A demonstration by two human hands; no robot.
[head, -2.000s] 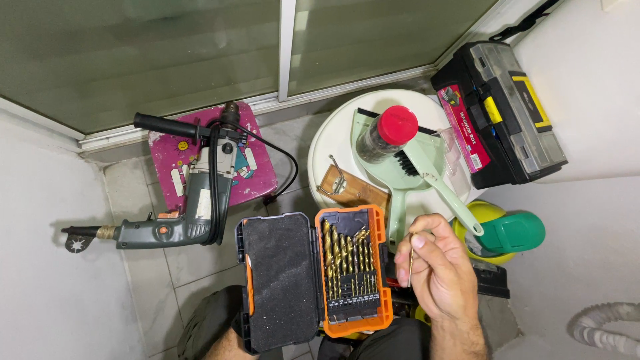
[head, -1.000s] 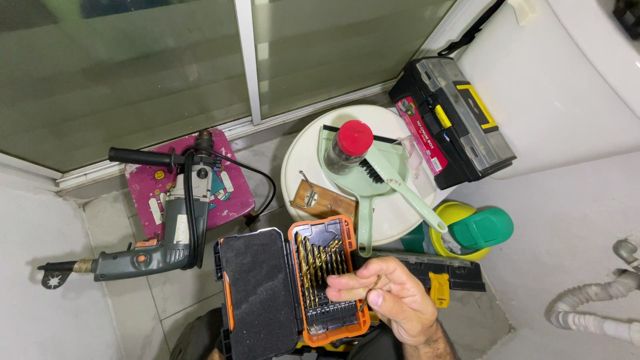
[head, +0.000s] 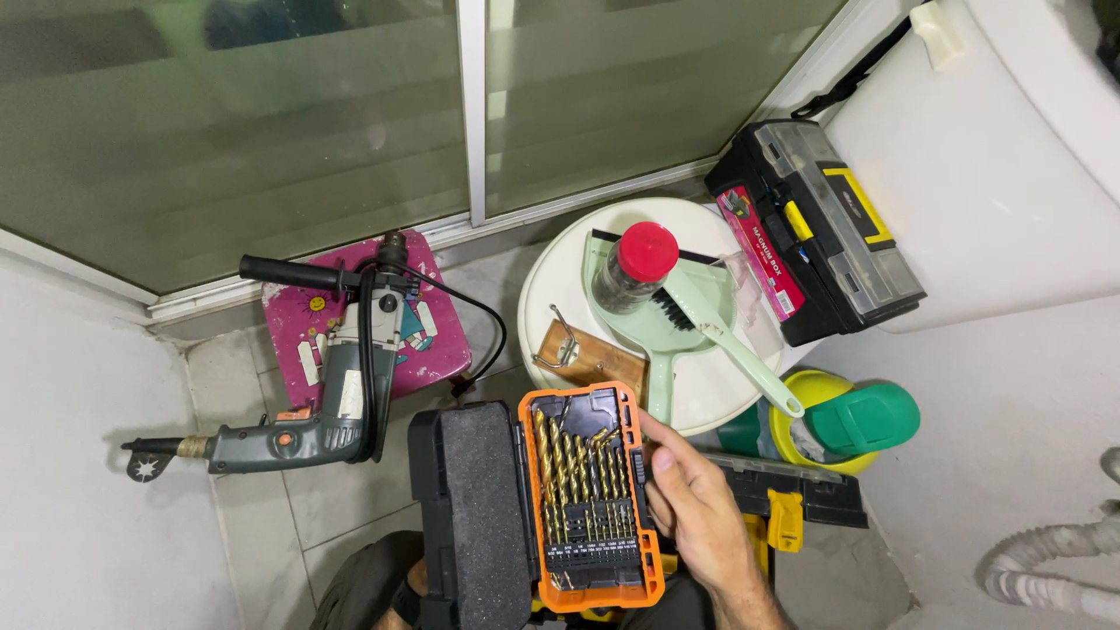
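An open drill bit case (head: pixel 525 411) with an orange rim and black foam-lined lid lies over my lap, its rows of gold-coloured twist drill bits (head: pixel 582 464) facing up. My right hand (head: pixel 691 499) is at the case's right edge, fingers against the orange rim by the black latch. Of my left hand only the wrist and a dark band (head: pixel 407 599) show below the lid; its fingers are hidden under the case. A corded power drill (head: pixel 350 385) with a black side handle rests on a pink stool (head: pixel 451 350) to the left.
On a round white table (head: pixel 538 297) are a red-lidded jar (head: pixel 634 262), a pale green dustpan (head: pixel 661 376), a brush (head: pixel 731 341) and a wooden block with metal hooks (head: pixel 595 359). A black toolbox (head: pixel 814 227) stands beyond; a yellow bucket (head: pixel 801 385) and another toolbox (head: pixel 822 494) sit at right.
A second ago my right hand was over the drill bits; now it is at the case's right edge. Two seconds ago it held a thin bit beside the case. The case stays open.
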